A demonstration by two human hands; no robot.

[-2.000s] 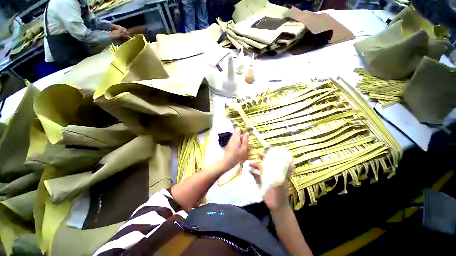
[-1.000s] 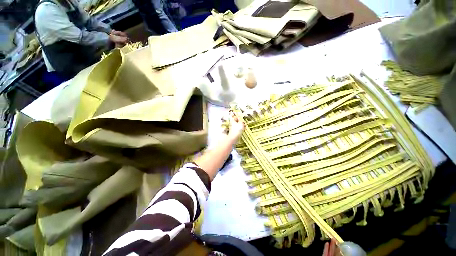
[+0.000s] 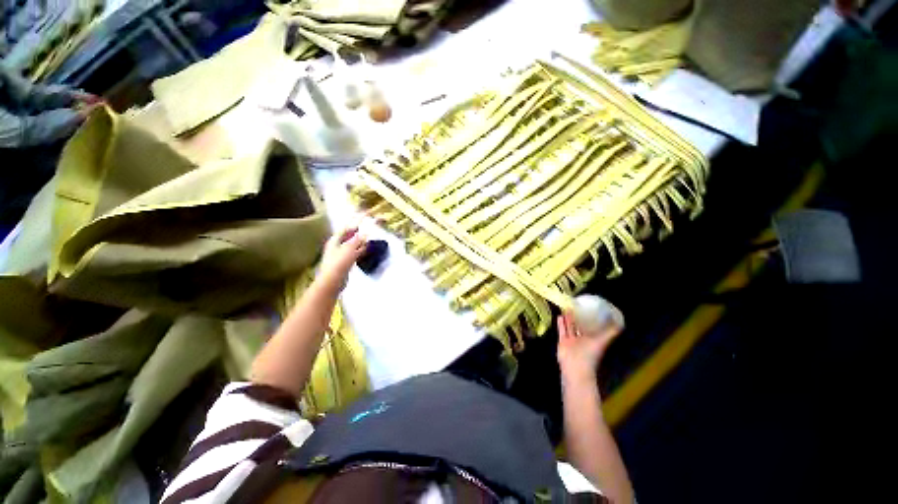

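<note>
My right hand (image 3: 583, 346) holds the white squeeze bottle (image 3: 597, 313) at the near right corner of the laid-out yellow straps (image 3: 522, 177). The long strap (image 3: 463, 236) lies diagonally along the left side of the grid, and its near end reaches my right fingers; whether they pinch it is unclear. My left hand (image 3: 343, 248) is over the white table, left of the grid and beside a small dark lump (image 3: 373, 256). It looks empty with its fingers loosely apart, though blurred.
Khaki bag bodies (image 3: 197, 236) with yellow insides heap up on the left. A strap bundle (image 3: 338, 359) lies beside them. White (image 3: 330, 138) and orange-brown (image 3: 378, 106) containers stand beyond the grid. Folded khaki pieces (image 3: 364, 14) lie at the far side. A person's sleeve (image 3: 39, 113) shows far left.
My left hand has left the strap's far end and come back near the dark lump. Since the first frame the strap was drawn out along the grid. The view has turned, showing more dark floor.
</note>
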